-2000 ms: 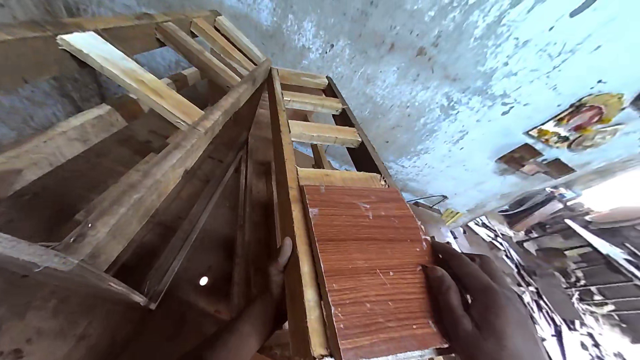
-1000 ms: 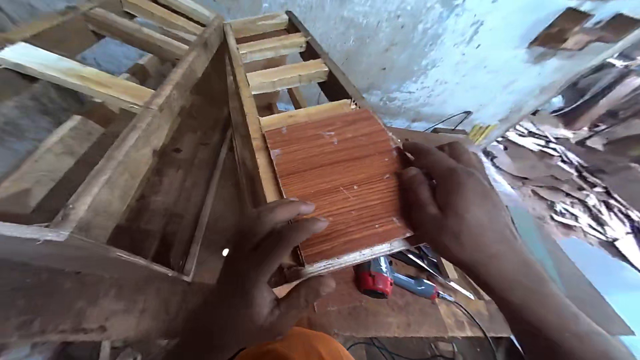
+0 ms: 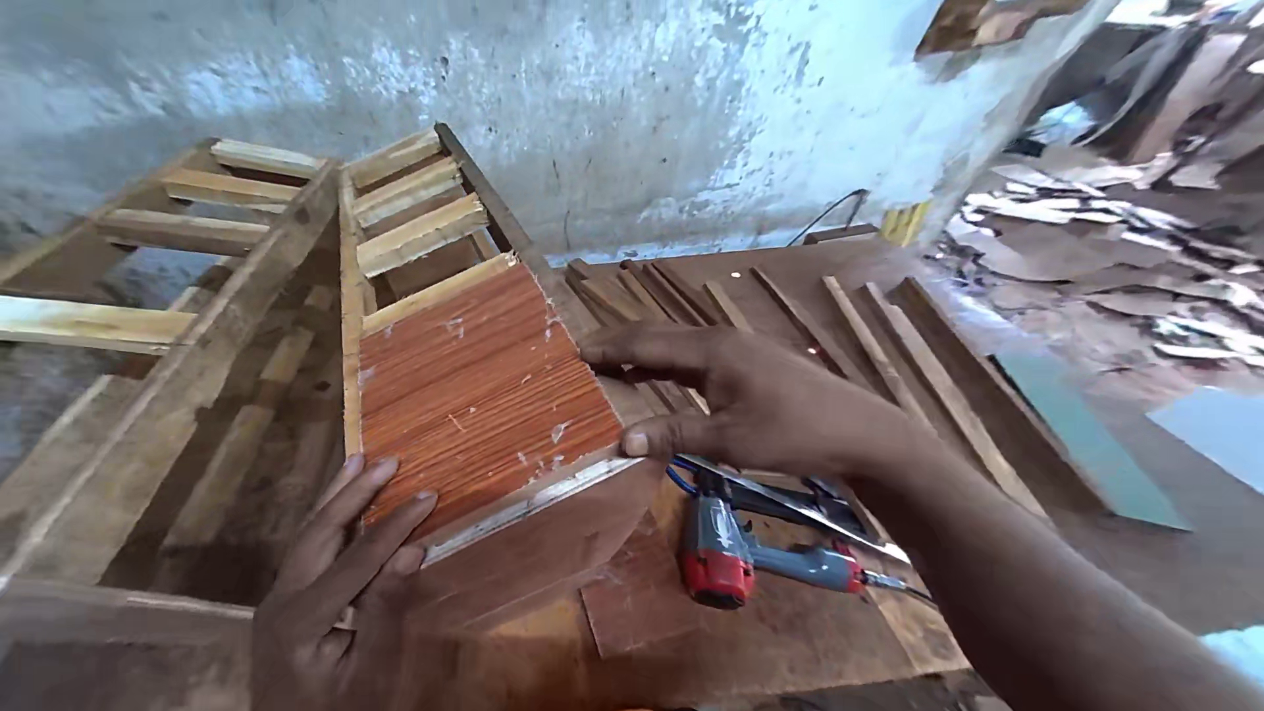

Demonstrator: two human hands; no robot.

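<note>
A reddish wood-grain panel (image 3: 484, 395) lies on the near end of a narrow wooden frame with crosspieces (image 3: 420, 232). My left hand (image 3: 351, 563) rests at the panel's lower left, fingertips on its face and edge. Along the right edge lies my right hand (image 3: 731, 400), its thumb at the near right corner and its fingers bent over the side. Both hands touch the panel; whether they grip it is partly hidden. To the right of the frame's near end, a grey and red pneumatic nailer (image 3: 765, 553) lies on the wooden bench with a hose fitting attached.
A second slatted wooden frame (image 3: 197, 326) stands at left, meeting the first near the wall. Several wood strips (image 3: 918, 375) lie on the bench (image 3: 810, 642) at right, beside a pale green sheet (image 3: 1091, 444). A weathered wall (image 3: 612, 118) rises behind; scrap pieces (image 3: 1116, 247) are heaped at far right.
My left hand has come from the frame's side onto the panel's near left part. My right hand stays at the right edge. The view has shifted, bringing the nailer and strips into sight.
</note>
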